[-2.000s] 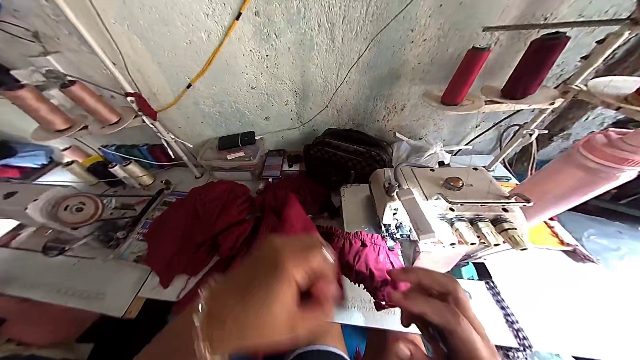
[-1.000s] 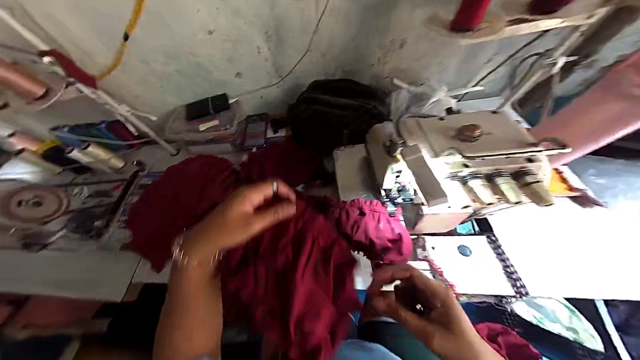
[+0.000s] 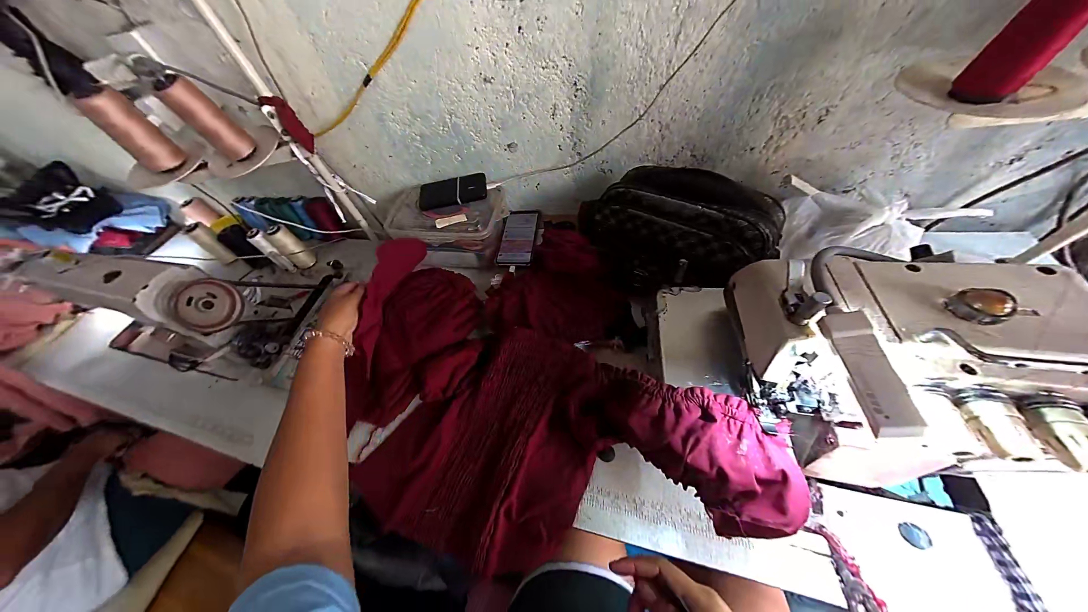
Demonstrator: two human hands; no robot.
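My left hand [image 3: 342, 311] reaches to the far left of a heap of maroon cloth and grips the edge of a maroon fabric piece [image 3: 393, 276]. A maroon garment [image 3: 501, 433] with a gathered, shirred front spreads over the table edge toward my lap. Its puffed sleeve [image 3: 722, 459] lies to the right, just under the needle area of the overlock sewing machine [image 3: 918, 340]. Low in the view, below the table's front edge, is my right hand [image 3: 667, 586], partly cut off by the frame; its fingers are loosely curled, and whether it holds anything cannot be told.
A second sewing machine [image 3: 204, 306] stands at the left, with thread cones [image 3: 208, 119] above. Along the wall are a plastic box [image 3: 446, 217], a smartphone [image 3: 518, 240], a black bag [image 3: 688, 225] and a plastic bag [image 3: 846, 221]. Another person's arm [image 3: 59, 484] is at lower left.
My left hand has moved left and away from me, from above the middle of the garment to the heap's far left. My right hand has dropped lower. The view has shifted.
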